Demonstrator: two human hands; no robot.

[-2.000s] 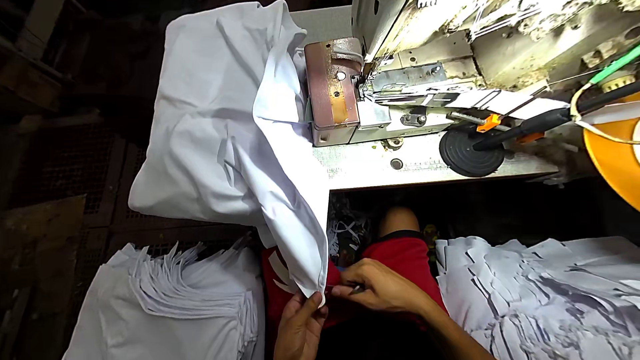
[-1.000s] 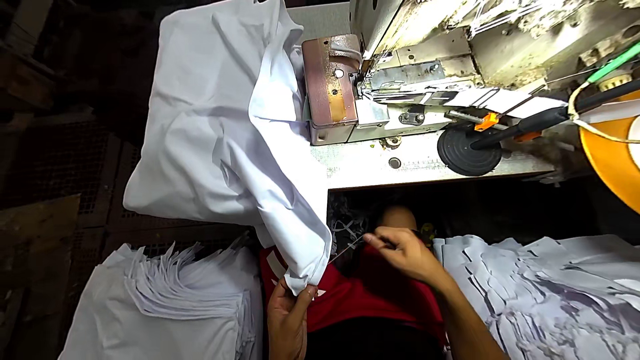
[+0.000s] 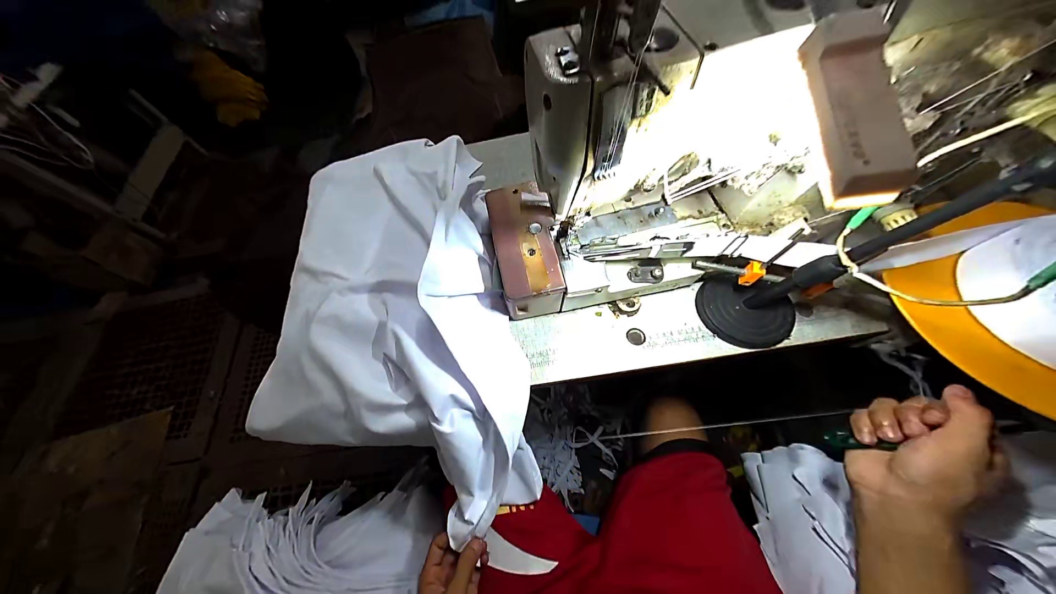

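Note:
My left hand (image 3: 454,565) pinches the lower tip of a white fabric piece (image 3: 371,313), which hangs over the left end of the sewing machine's table. My right hand (image 3: 928,454) is closed around a small green-handled tool (image 3: 858,443), at the right beyond my lap; its working end is hidden. A thin pale thread (image 3: 742,424) stretches leftward from the right hand across the dark gap below the table. The industrial sewing machine (image 3: 565,124) stands above, with a brown metal cover (image 3: 528,256) beside its needle area and the white fabric touching that cover.
Stacked white cloth pieces (image 3: 305,544) lie at the lower left, more white pieces (image 3: 800,511) at the lower right. A black round base (image 3: 742,313) sits on the table (image 3: 602,351) near an orange-and-white disc (image 3: 940,305). White scraps (image 3: 557,454) lie under the table.
My right hand has moved far to the right, away from my left hand, which still pinches the fabric tip. The view has shifted, showing more of the machine.

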